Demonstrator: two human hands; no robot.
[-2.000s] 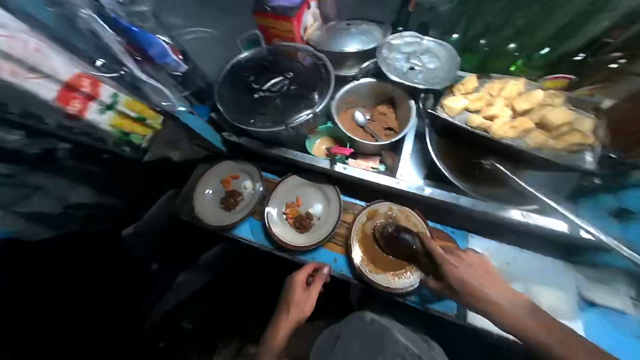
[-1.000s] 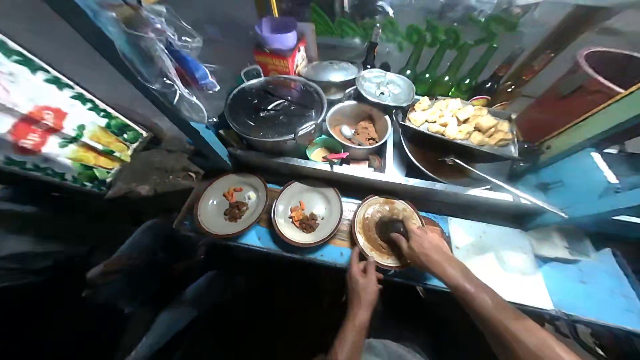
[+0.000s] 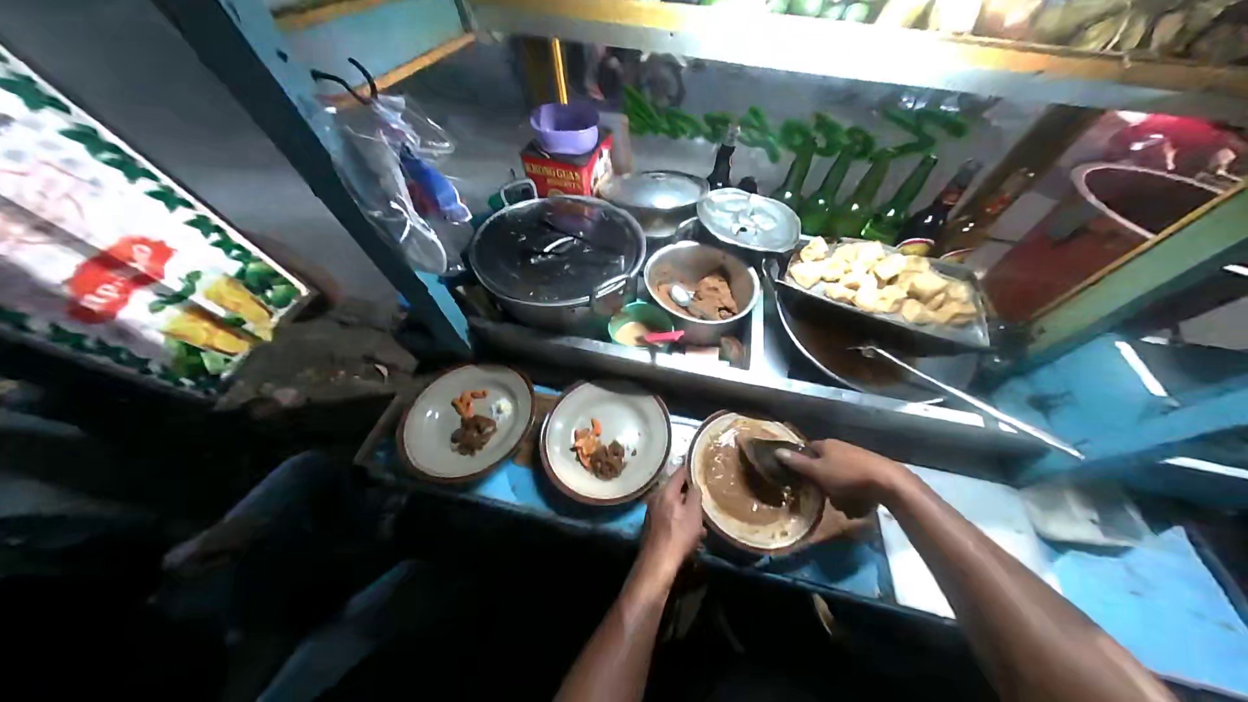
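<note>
My right hand [image 3: 850, 476] grips a dark pestle [image 3: 770, 460], its head in the brown sauce [image 3: 733, 480] of the right-hand plate [image 3: 704, 495]. At that plate's left rim, my left hand [image 3: 673, 517] holds the edge between thumb and fingers. Just left of it is a middle plate [image 3: 624, 405] with orange chillies [image 3: 587, 441] and a dark brown paste [image 3: 607, 461]. The left plate [image 3: 424, 429] bears similar chillies, paste and a small white heap. All three plates have brown rims and stand in a row on the blue ledge.
Behind the ledge are a large lidded pot [image 3: 556, 253], a metal bowl of brown paste [image 3: 700, 283] with a spoon, and a green cup [image 3: 639, 322]. A tray of fried tofu pieces [image 3: 882, 278] rests over a wok [image 3: 848, 351] with a long-handled ladle [image 3: 975, 400]. White paper [image 3: 941, 536] lies at right.
My left hand has come up from below the plates to the right-hand plate's rim. The pestle has moved about within the sauce in my right hand. The view has shifted.
</note>
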